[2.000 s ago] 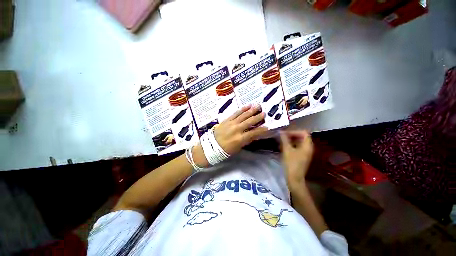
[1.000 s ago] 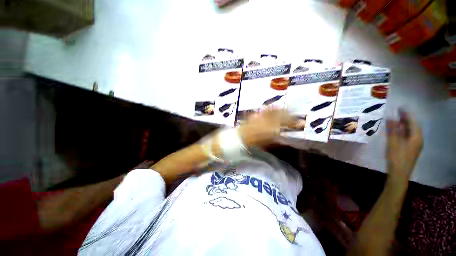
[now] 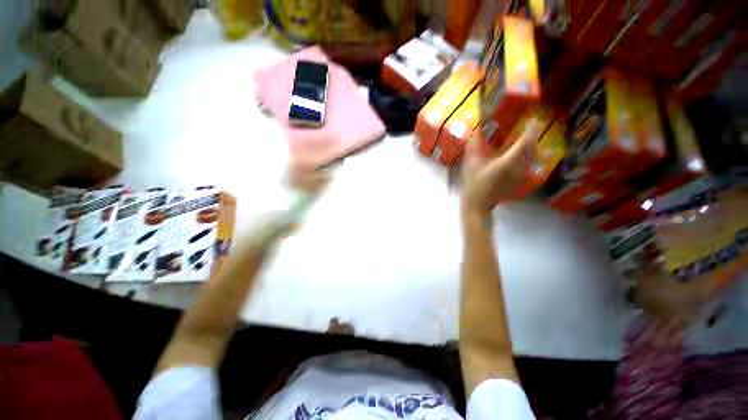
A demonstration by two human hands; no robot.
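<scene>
My right hand [image 3: 496, 172] is at the near end of the orange-yellow cartons [image 3: 517, 66] at the upper right. Its thumb and fingers are apart around a carton's lower end, but blur hides whether they grip it. My left hand [image 3: 310, 164] is over the near edge of the pink folder, badly blurred, with pale bands at the wrist; its fingers cannot be made out. Several hang-tab cartons [image 3: 184, 238] lie white backs up in an overlapping row at the left, the rightmost showing its orange-yellow side. Neither hand touches them.
A phone [image 3: 308, 93] lies on the pink folder [image 3: 348, 115], beside a black crumpled item [image 3: 397, 109]. Brown shipping boxes [image 3: 61, 135] are at the far left. More orange cartons [image 3: 631, 123] stand at the right, near another person's patterned sleeve [image 3: 652, 361]. The white table [image 3: 369, 271] has a dark front edge.
The view has swung right, so the carton row now shows at the far left. Both hands have left the row and reach forward, my right hand to the orange-yellow cartons.
</scene>
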